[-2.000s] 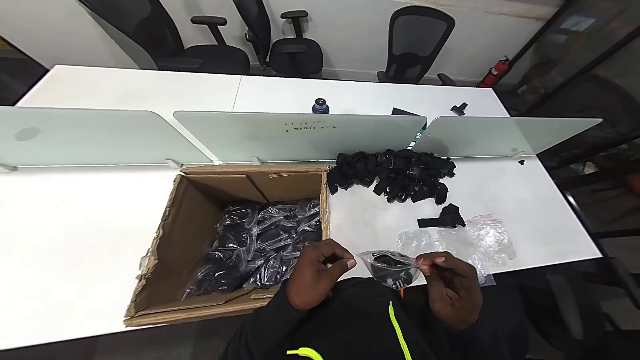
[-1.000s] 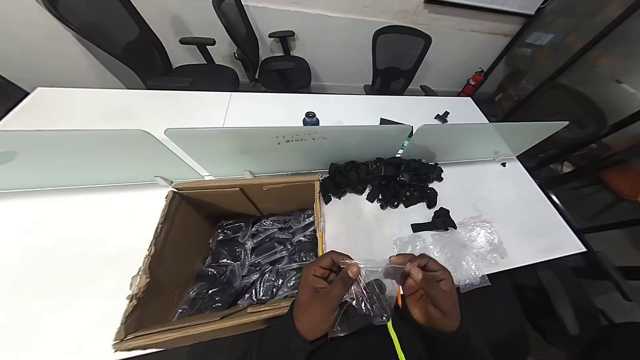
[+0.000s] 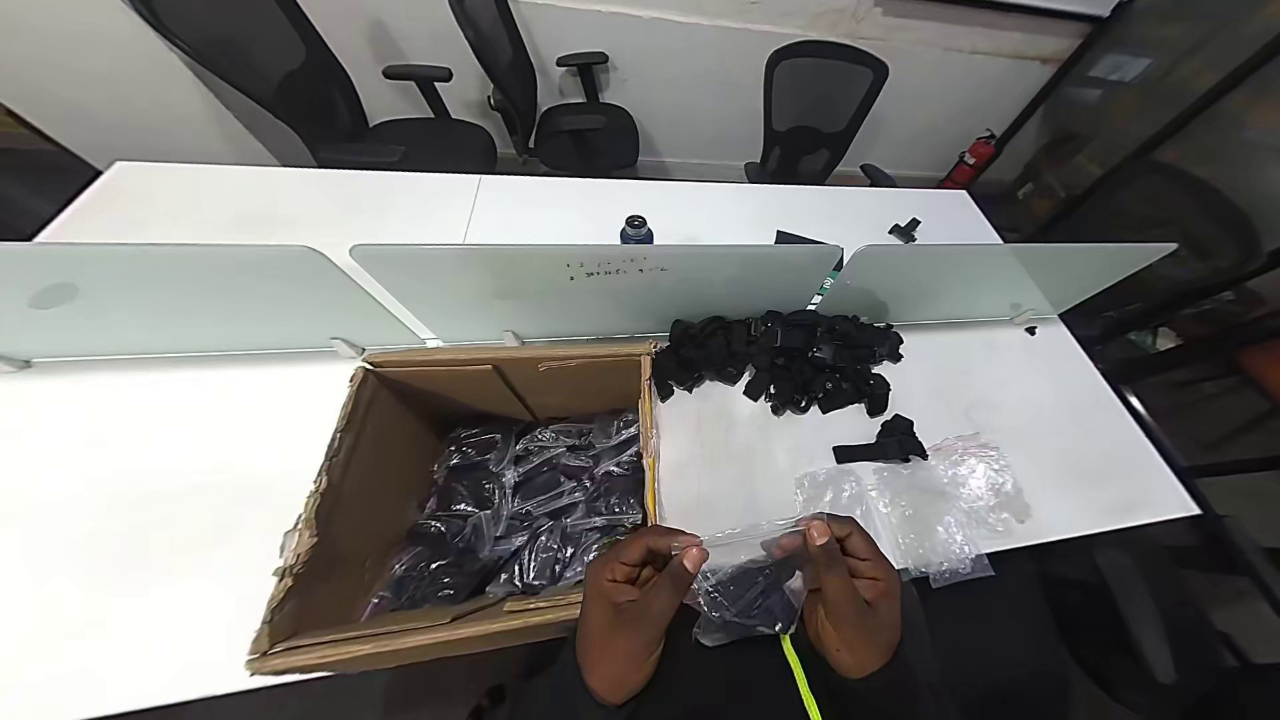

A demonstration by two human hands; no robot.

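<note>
Between my hands is a clear zip-top plastic bag (image 3: 745,600) with a dark item inside. My left hand (image 3: 640,600) pinches the bag's top left corner, and my right hand (image 3: 845,590) pinches the top right corner. Left of my hands stands an open cardboard box (image 3: 340,520) holding many clear bags with dark contents (image 3: 540,500). Beyond my hands lies a pile of black strap-like items (image 3: 790,355) on the white table. One separate black item (image 3: 885,442) rests beside a heap of empty clear plastic bags (image 3: 930,500), to the right.
Frosted glass dividers (image 3: 600,290) cross the white table (image 3: 150,450) behind the box and the black pile. A dark bottle (image 3: 636,230) and a small black item (image 3: 905,230) stand or lie beyond them. Black mesh chairs (image 3: 820,100) and a red fire extinguisher (image 3: 970,160) are farther back.
My hands have come closer together, and the bag now hangs with its top edge stretched between them. The view has shifted somewhat.
</note>
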